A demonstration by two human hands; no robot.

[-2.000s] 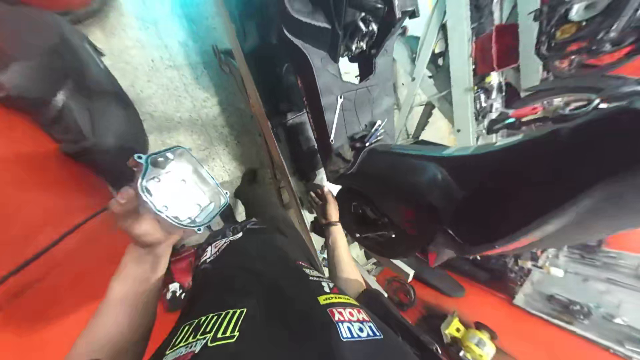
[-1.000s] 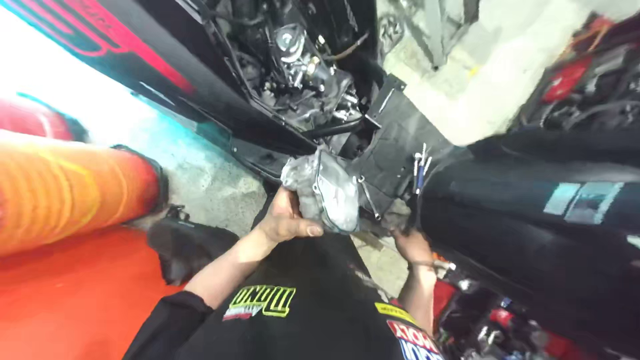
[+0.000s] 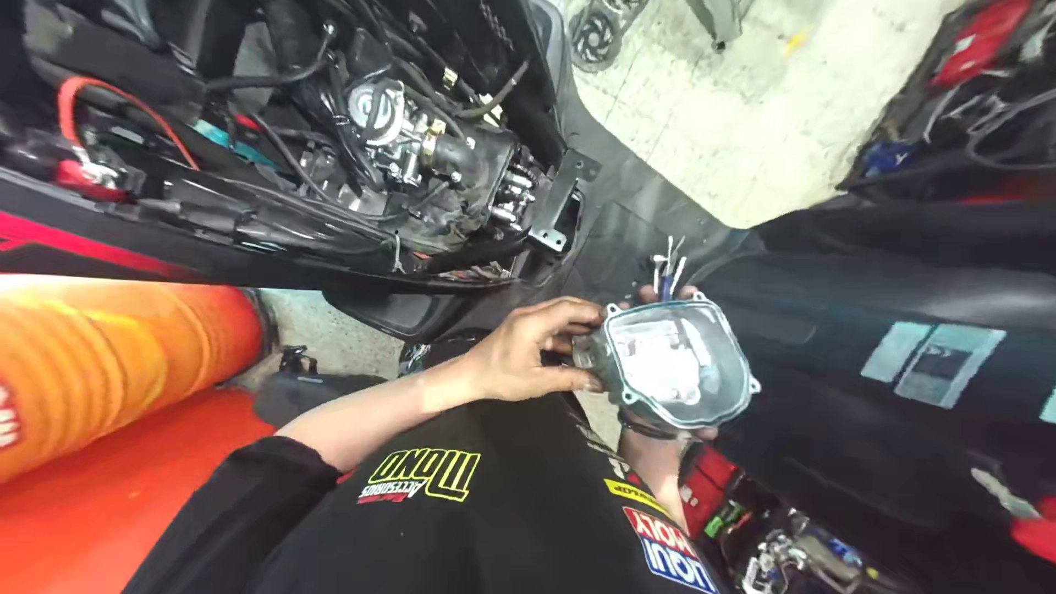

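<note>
A hollow cast-metal engine cover (image 3: 681,363), with bolt lugs around its rim, is held low in front of my body, its open side facing up. My left hand (image 3: 544,346) grips its left end between thumb and fingers. My right hand (image 3: 660,292) supports it from underneath; only fingertips at the upper and lower edges show, the rest is hidden. Just beyond the cover, several slender metal tools (image 3: 670,268), one with a blue part, lie on the scooter's dark floorboard (image 3: 615,239). The exposed engine with its carburetor (image 3: 379,111) lies up and to the left.
Black scooter bodywork (image 3: 866,272) fills the right side. A metal bracket (image 3: 561,202) juts beside the engine bay. An orange and yellow drum (image 3: 132,355) stands at left, above red flooring (image 3: 148,503). Assorted parts (image 3: 792,553) lie at lower right, and red machinery (image 3: 982,49) at upper right.
My right hand, apart from the cover a second ago, now holds it from below. The cover has turned so its hollow side faces up. The view has shifted toward the engine bay.
</note>
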